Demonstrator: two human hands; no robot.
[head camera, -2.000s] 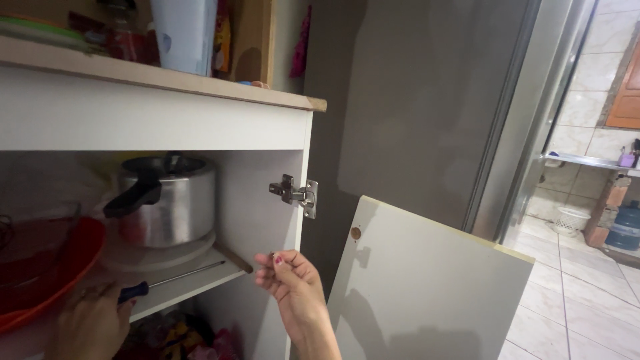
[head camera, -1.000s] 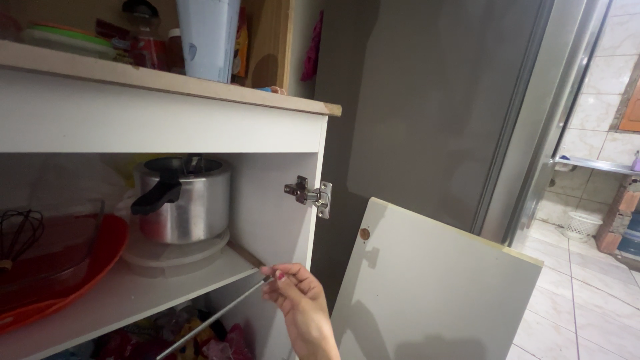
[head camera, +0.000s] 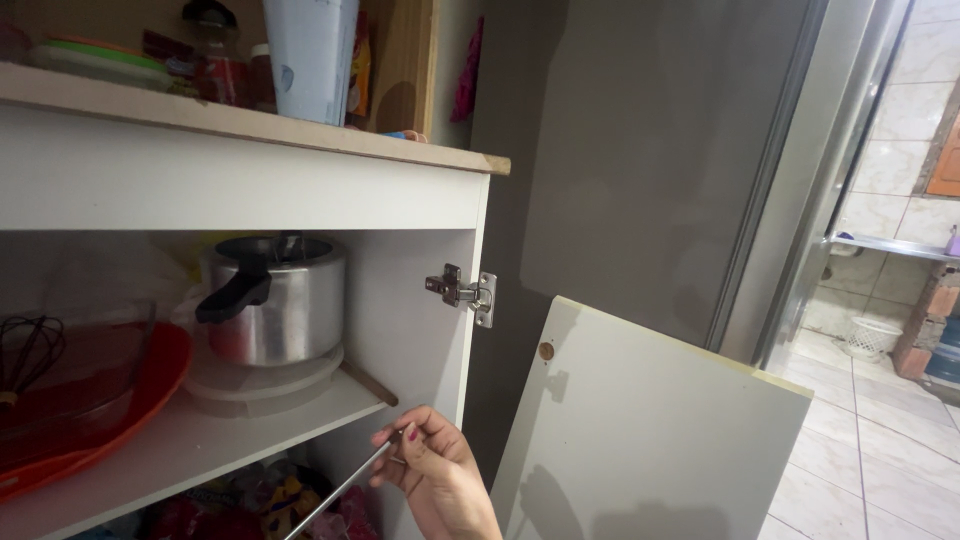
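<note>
My right hand (head camera: 439, 465) is low in the middle, in front of the cabinet's side panel. Its thumb and fingertips pinch something small at the tip of a screwdriver's metal shaft (head camera: 337, 491); what the small piece is cannot be made out. The shaft slants down to the bottom edge, where its handle is out of view, and so is my left hand. Above my right hand, a metal concealed hinge (head camera: 465, 292) is fixed to the inner side of the cabinet (head camera: 420, 300), its cup plate sticking out. A detached white door panel (head camera: 660, 427) with a round hinge hole leans at the right.
An aluminium pressure cooker (head camera: 281, 307) stands on plastic lids on the shelf (head camera: 247, 450). Beside it are a red tray (head camera: 161, 375), a glass dish and a whisk (head camera: 26, 352). Packages lie below. A tall grey appliance (head camera: 637, 165) stands behind the door panel.
My left hand, seen two seconds ago on the screwdriver's handle, has left the view. The shaft's tip has come to my right fingertips, and the shaft now slants more steeply.
</note>
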